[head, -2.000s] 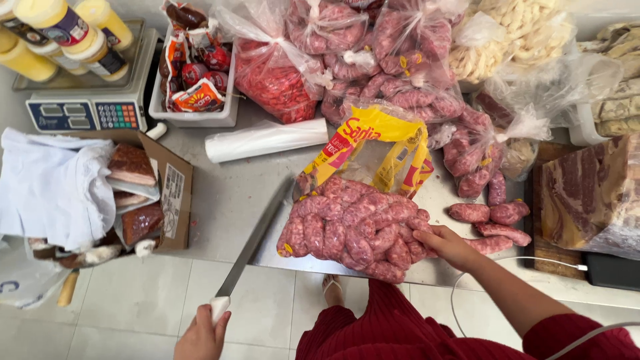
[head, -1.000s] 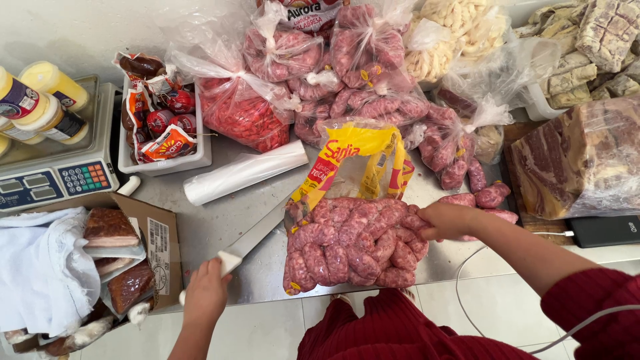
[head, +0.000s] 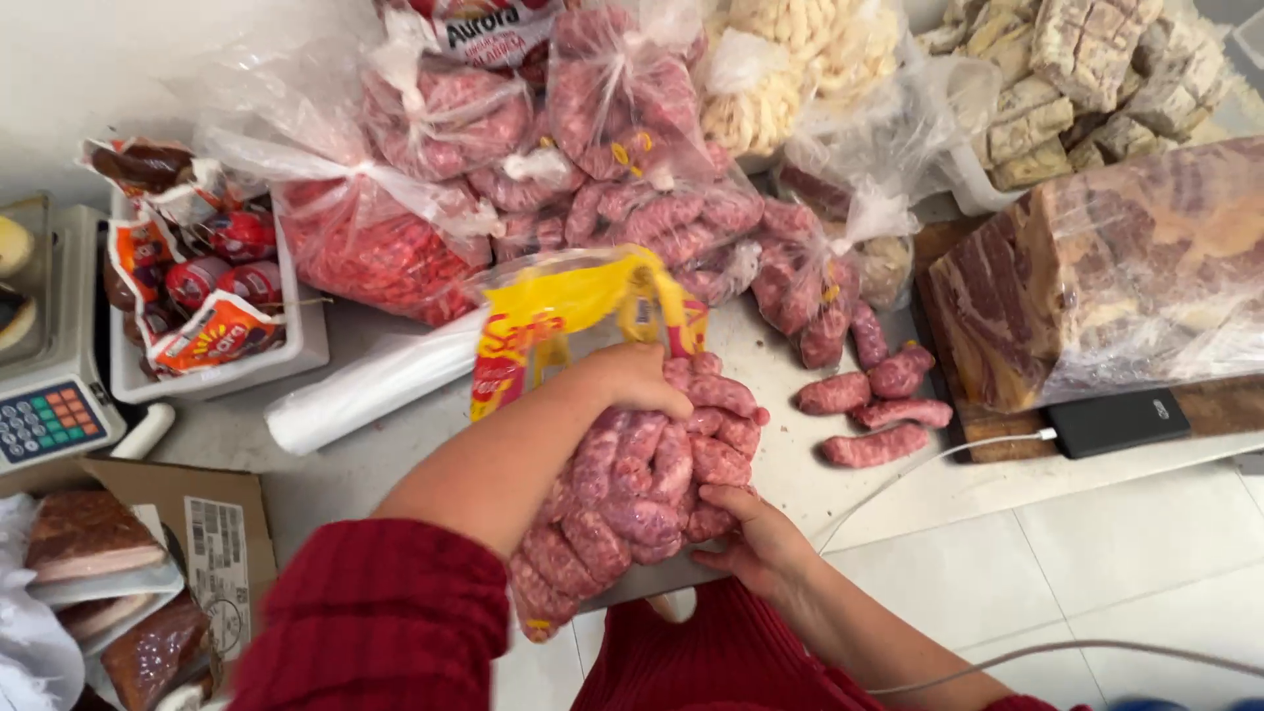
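Observation:
An opened plastic bag of raw sausages (head: 632,484) with a yellow printed top (head: 573,291) lies at the steel counter's front edge. My left hand (head: 642,380) reaches over it with fingers on the sausages near the bag's mouth; whether they grip is unclear. My right hand (head: 750,528) supports the right side of the sausages, its thumb on top and fingers lower down. Several loose sausages (head: 879,444) lie on the counter to the right. The knife seen earlier is not visible.
Behind stand tied bags of sausages (head: 632,109) and a bag of red meat (head: 385,237). A plastic roll (head: 375,385), white bin (head: 306,346), scale (head: 59,415) and cardboard box (head: 232,484) are left. A wrapped meat block (head: 1116,267), power bank (head: 1126,420) and cable are right.
My left hand has let go of the knife and moved from the left onto the sausages. My right hand has shifted to a lower spot on the bag's right side.

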